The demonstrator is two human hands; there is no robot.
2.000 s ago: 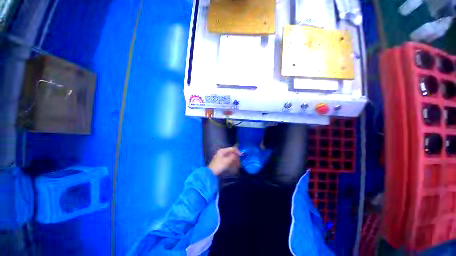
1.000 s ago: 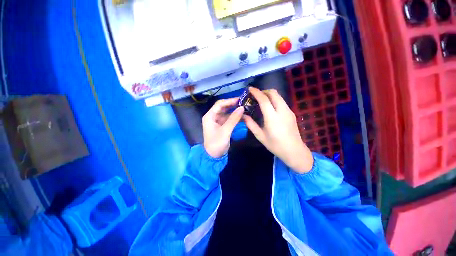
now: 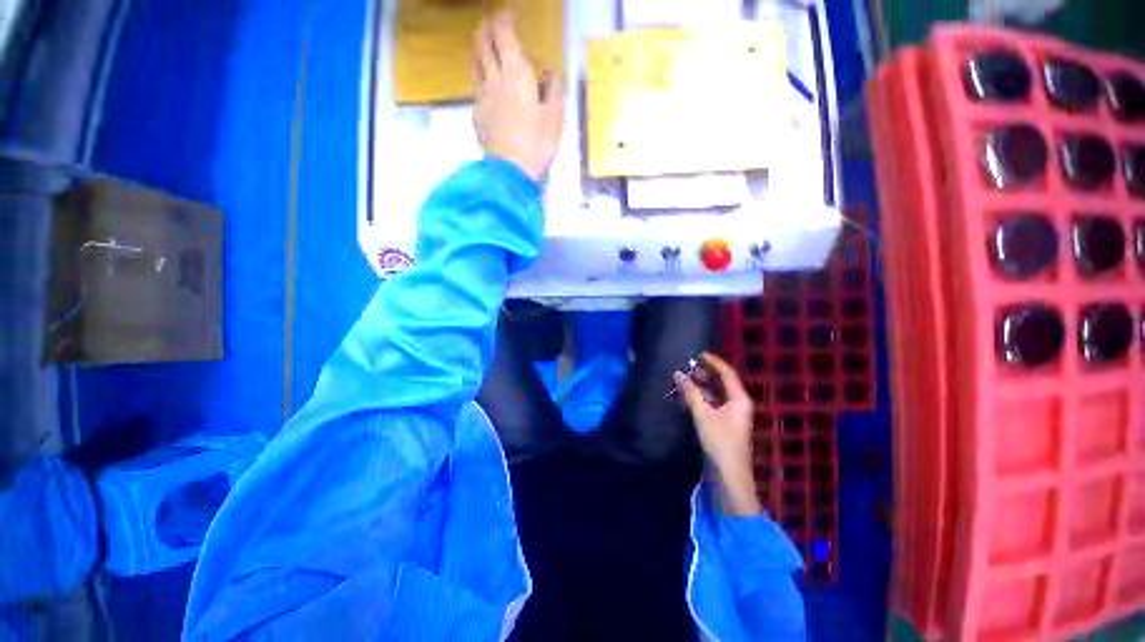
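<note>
My left hand (image 3: 517, 107) is stretched forward over the white machine, its fingertips at the right part of the left gold-yellow base plate (image 3: 433, 57). Whether anything is under its fingers cannot be seen. My right hand (image 3: 721, 408) is low, above my right thigh, with a small silvery watch unit (image 3: 691, 368) pinched between thumb and fingers. The unit is small and partly hidden by the fingertips. The right base plate (image 3: 678, 107) is bare and brightly lit.
The machine's front panel has a red emergency stop (image 3: 716, 255) and small knobs. At right stands a pink-red foam tray (image 3: 1048, 414) with dark round units in its back pockets. A red grid crate (image 3: 804, 332) lies low behind my right hand. A cardboard box (image 3: 138, 276) and blue stool (image 3: 170, 502) are at left.
My hands were together at the unit one second ago. My left hand has since let go and reached forward onto the machine. My right hand has moved right and down with the unit. The view has turned.
</note>
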